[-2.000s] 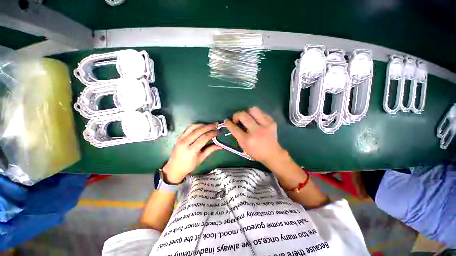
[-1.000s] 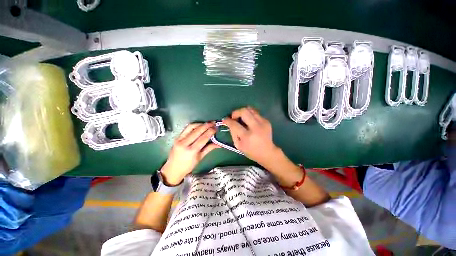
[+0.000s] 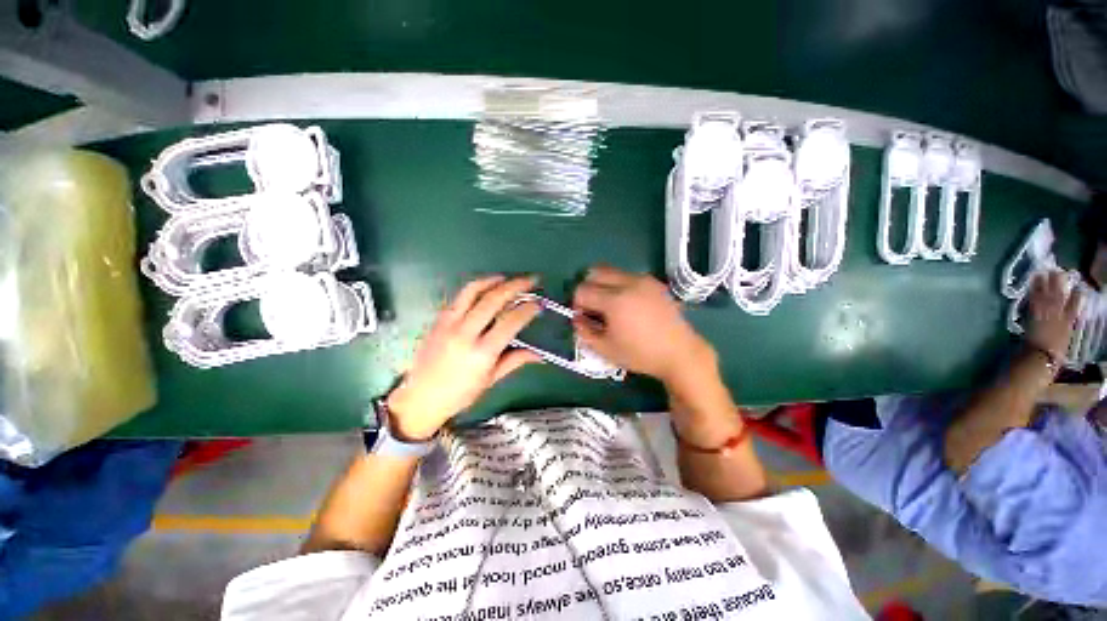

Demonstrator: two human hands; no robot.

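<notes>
A white plastic looped frame (image 3: 555,355) lies between my hands near the bench's front edge, its disc end to the right, partly under my right hand. My left hand (image 3: 467,352) grips its left, looped end. My right hand (image 3: 637,325) has its fingers on the frame's right part; whether a thin strip is in them is too small to tell. A loose bundle of thin silvery strips (image 3: 534,167) lies beyond my hands, partly over the pale rail (image 3: 364,91).
Left-hand stacks of frames (image 3: 291,231) stand beside a yellowish plastic-wrapped block (image 3: 73,291). Right-hand stacks (image 3: 765,200) and smaller frame rows (image 3: 931,200) stand to the right. A neighbouring worker's hand (image 3: 1051,318) touches frames at far right. A loose frame (image 3: 155,15) lies beyond the rail.
My right hand has shifted right along the frame, uncovering more of its loop and disc end. The view has shifted slightly. The neighbour's hand at far right has come into view on frames.
</notes>
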